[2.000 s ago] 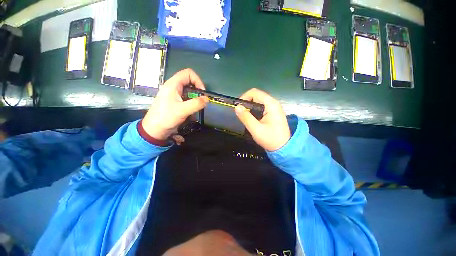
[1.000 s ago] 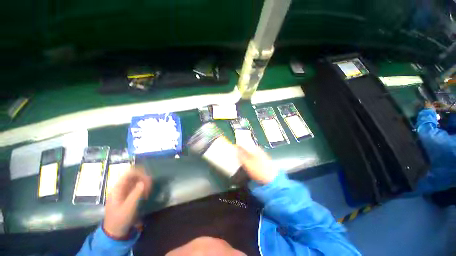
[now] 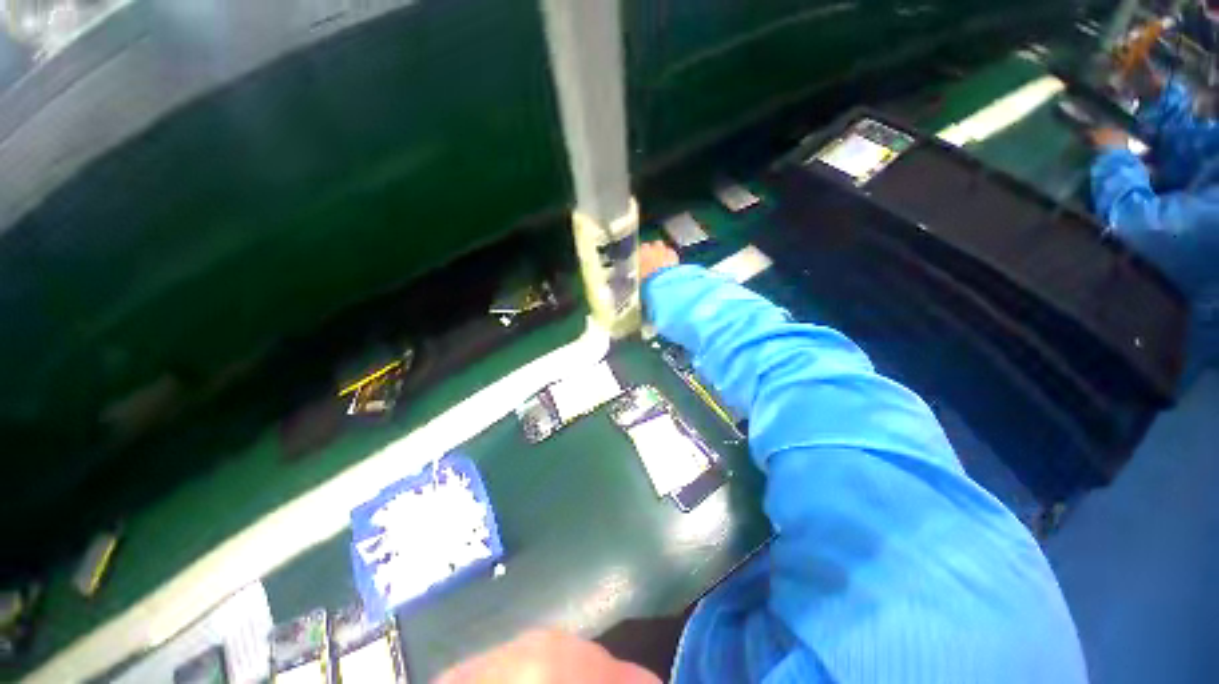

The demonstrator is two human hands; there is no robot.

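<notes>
My right hand (image 3: 655, 257) reaches over the belt side, partly hidden behind the taped post. Its fingertips and anything in them cannot be made out. My left hand is out of the picture. On the green mat, a phone with a white battery (image 3: 668, 450) lies open, the battery askew on it. Another phone (image 3: 568, 398) lies crosswise beside the white divider. A third phone (image 3: 709, 397) is partly covered by my right sleeve. A pale flat phone-like piece (image 3: 742, 263) lies beyond my forearm.
The taped post (image 3: 608, 267) stands on the white divider (image 3: 468, 408). A blue tray of white pieces (image 3: 425, 535) is at lower left, near phones (image 3: 368, 655) cut by the edge. Black trays (image 3: 989, 241) carry a phone (image 3: 862, 150). Another person's blue sleeve (image 3: 1136, 194) is at far right.
The view has swung right and towards the belt. My right arm has stretched forward to the post; the phone it held is no longer seen in it. My left hand has left the picture.
</notes>
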